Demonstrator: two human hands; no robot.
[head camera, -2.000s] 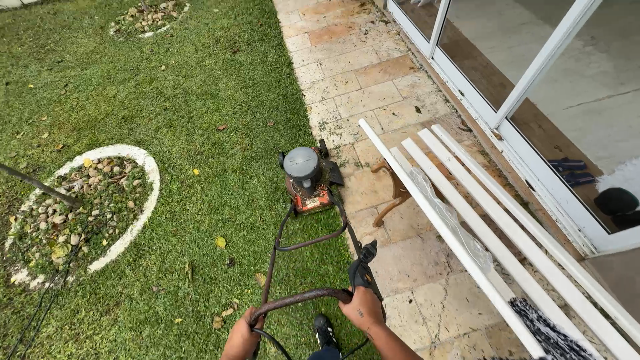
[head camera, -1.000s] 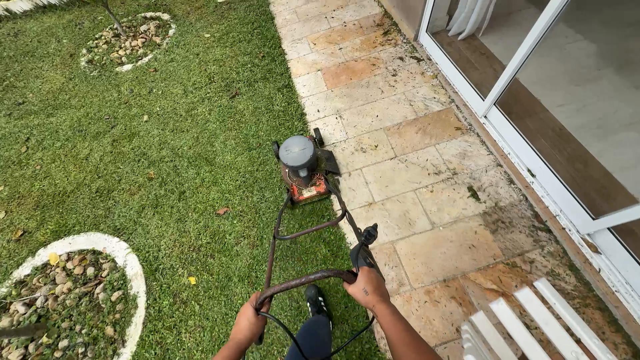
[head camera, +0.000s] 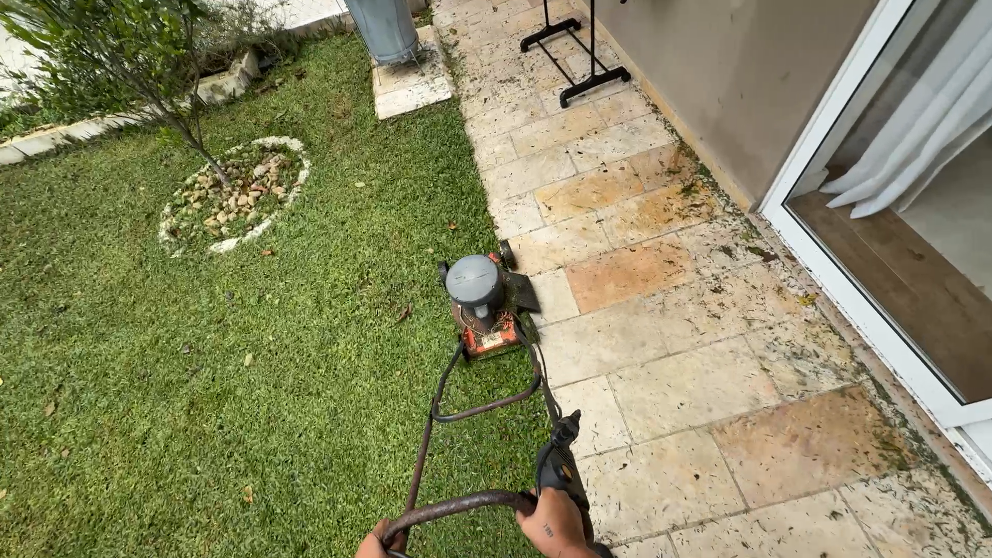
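An orange lawn mower with a grey round motor cover (head camera: 474, 280) stands on the grass along the edge of the stone paving. Its rusty tubular handle (head camera: 465, 502) reaches back toward me. My left hand (head camera: 374, 540) grips the left end of this handle, partly cut off by the lower frame edge. On the right side my right hand (head camera: 553, 521) is closed round the handle, just below a black switch box (head camera: 559, 465) with a cable plugged in. A black side flap (head camera: 522, 293) on the mower lies over the paving edge.
Stone paving (head camera: 697, 380) strewn with clippings runs along a wall and a white-framed glass door (head camera: 852, 302). Ahead stand a black metal rack (head camera: 577, 58) and a grey container (head camera: 384, 31) on a slab. A stone-ringed tree bed (head camera: 240, 194) lies in the lawn at left.
The mower and my hands have advanced along the paving edge. The white slatted furniture at right has passed out of view; the rack and grey container have come into view ahead.
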